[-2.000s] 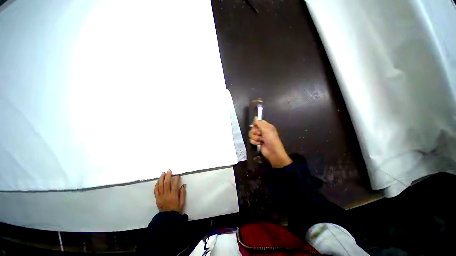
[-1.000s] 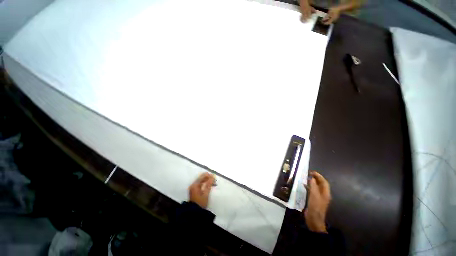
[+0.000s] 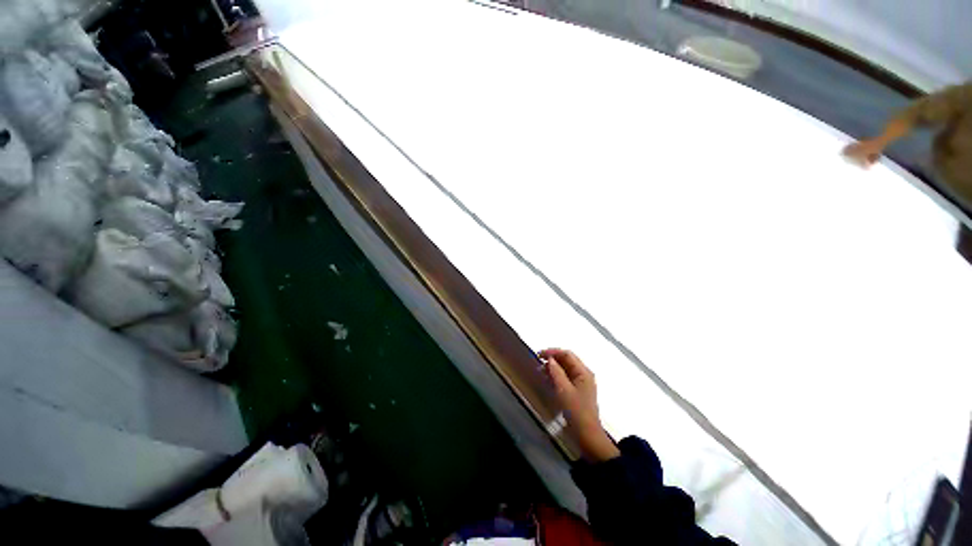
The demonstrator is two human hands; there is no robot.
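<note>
The wide white fabric (image 3: 640,203) covers the long table, very bright. A thin grey line runs lengthwise near its near edge, with a white strip between the line and the brown table edge (image 3: 426,267). My right hand (image 3: 572,389) is low over this table edge, thumb and fingertips close together. A tiny bright spot shows at the fingertips; I cannot tell whether it is something held. My left hand is out of the picture. A dark cloth weight (image 3: 940,516) is cut off at the lower right, on the fabric.
Plastic-wrapped bundles (image 3: 96,203) are piled at the left beside the green floor (image 3: 309,309), which has scraps on it. White rolls (image 3: 266,491) lie at the lower left. Across the table are another person's hand (image 3: 865,153) and sleeve, and a pale tub (image 3: 719,55).
The view has swung left along the table, bringing the floor and bundles in. My left hand has left the picture. My right hand is now over the brown edge, away from the weight.
</note>
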